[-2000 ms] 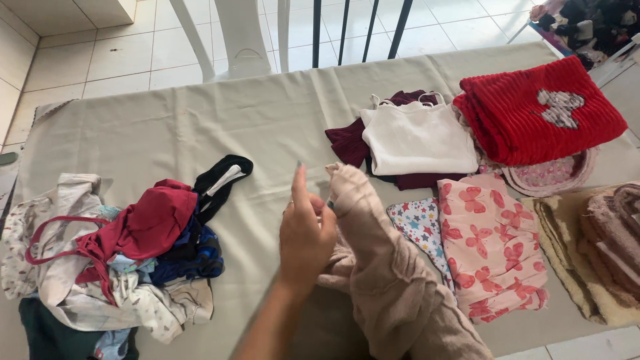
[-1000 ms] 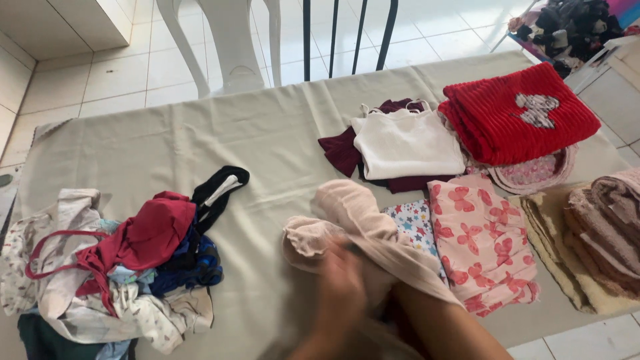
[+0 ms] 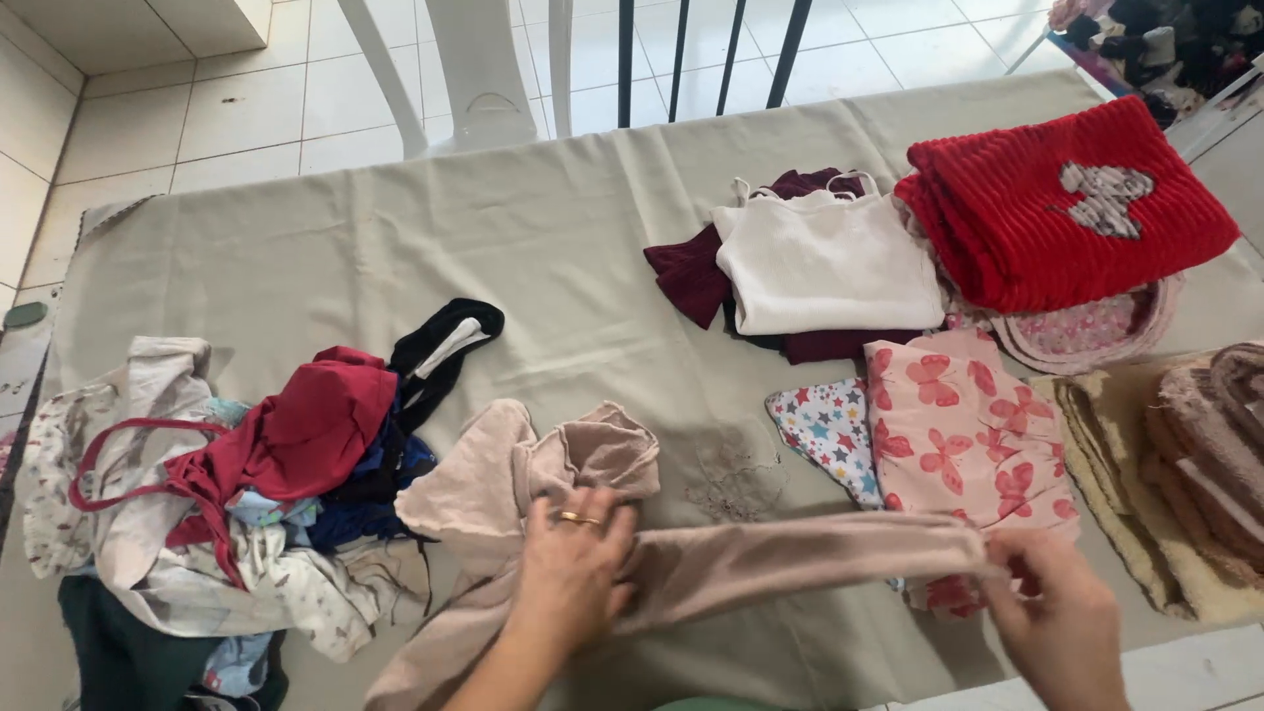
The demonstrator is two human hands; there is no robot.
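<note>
A dusty-pink knit garment [image 3: 474, 602] lies loosely spread near the table's front edge. My left hand [image 3: 578, 563], a ring on one finger, rests on its middle with the fingers apart, just below a bunched, rolled part. At the right, my right hand [image 3: 1052, 602] pinches the end of a long sleeve [image 3: 810, 563] and holds it stretched out sideways. That sleeve end is over the lower part of a folded pink cloth with red butterflies [image 3: 963, 425]. Beside it lies a star-print cloth [image 3: 825, 434].
A loose clothes pile [image 3: 286, 444] is at the left. Folded at the right are a white strappy top [image 3: 829, 262], a red ribbed textile [image 3: 1066, 207] and brown towels [image 3: 1215, 454]. A white plastic chair [image 3: 484, 89] stands behind the table [image 3: 267, 257].
The pink garment, bunched up before, is now spread on the table farther left. One sleeve is drawn out to the right by my right hand.
</note>
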